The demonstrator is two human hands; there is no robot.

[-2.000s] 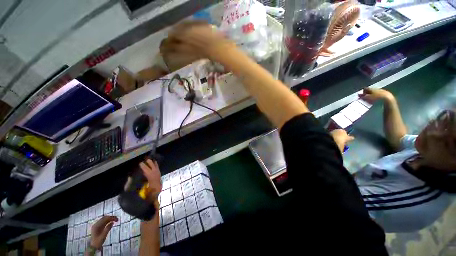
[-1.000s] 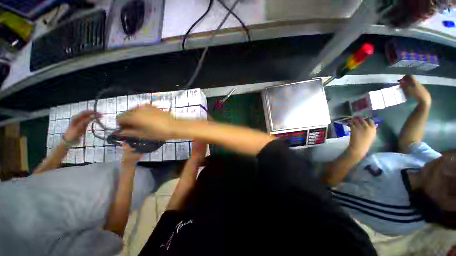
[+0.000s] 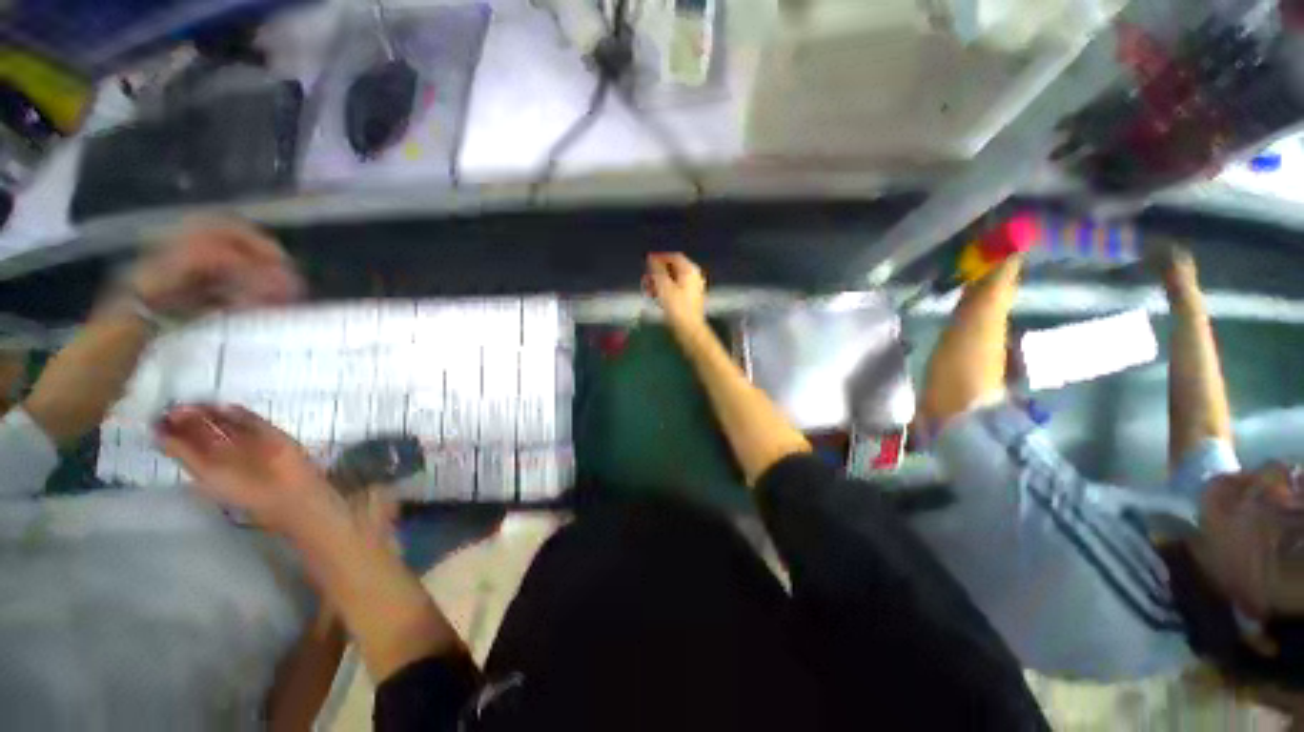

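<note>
Small boxes with white tops (image 3: 494, 386) stand in a tight block on the green surface. My left hand (image 3: 236, 455) is blurred above the left part of the block, fingers extended, with nothing seen in it. My right hand (image 3: 675, 283) is small, near the black strip right of the block, its fingers curled; whether it holds anything cannot be told. A dark handheld scanner (image 3: 379, 461) lies over the block's lower edge, beside the hand of a person on my left. That person's other hand (image 3: 215, 269) is blurred above the block.
A bench scale (image 3: 822, 358) stands right of my right hand. A signal light (image 3: 998, 246) is behind it. A seated person on the right (image 3: 1058, 529) has hands near a white box group (image 3: 1090, 349). The shelf holds a keyboard (image 3: 186, 150), a mouse (image 3: 382, 109) and cables (image 3: 612, 60).
My right hand has moved right, away from the scanner and over the black strip. My left hand has moved left over the boxes. The left person's hand has risen. The white box group has shifted slightly.
</note>
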